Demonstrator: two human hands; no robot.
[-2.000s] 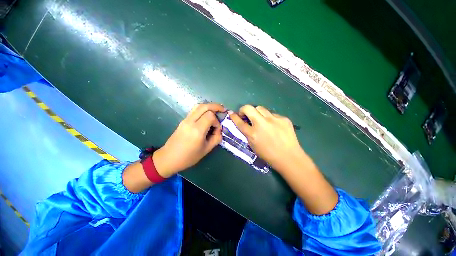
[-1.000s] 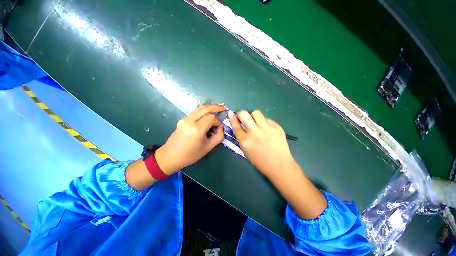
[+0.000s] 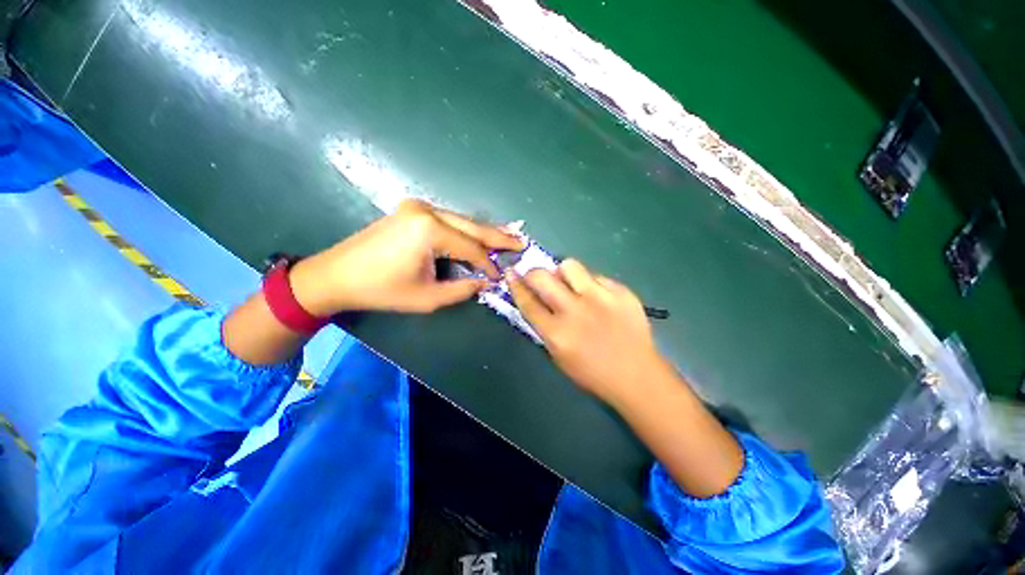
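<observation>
An open phone unit [image 3: 533, 259] with silver-white parts lies on the dark-green bench, largely covered by my hands. My left hand [image 3: 416, 261], with a red band on its wrist, comes from the left; its thumb and fingertips hold the unit's upper-left end. My right hand [image 3: 587, 320] lies over the unit, its fingertips pressed on the middle near my left fingertips. Any small part between the fingertips is hidden. A thin dark rod [image 3: 656, 313] sticks out to the right from beside my right hand.
A worn white edge strip [image 3: 719, 157] divides the bench [image 3: 371, 67] from the brighter green belt. Two other phone units, one nearer [image 3: 899, 157] and one farther right [image 3: 973, 249], lie on the belt. A crinkled clear plastic bag [image 3: 888, 483] lies beside my right sleeve.
My left hand has shifted left and flattened, its fingers more stretched out. My right fingertips have moved slightly down and left, baring white surface at the unit's upper edge.
</observation>
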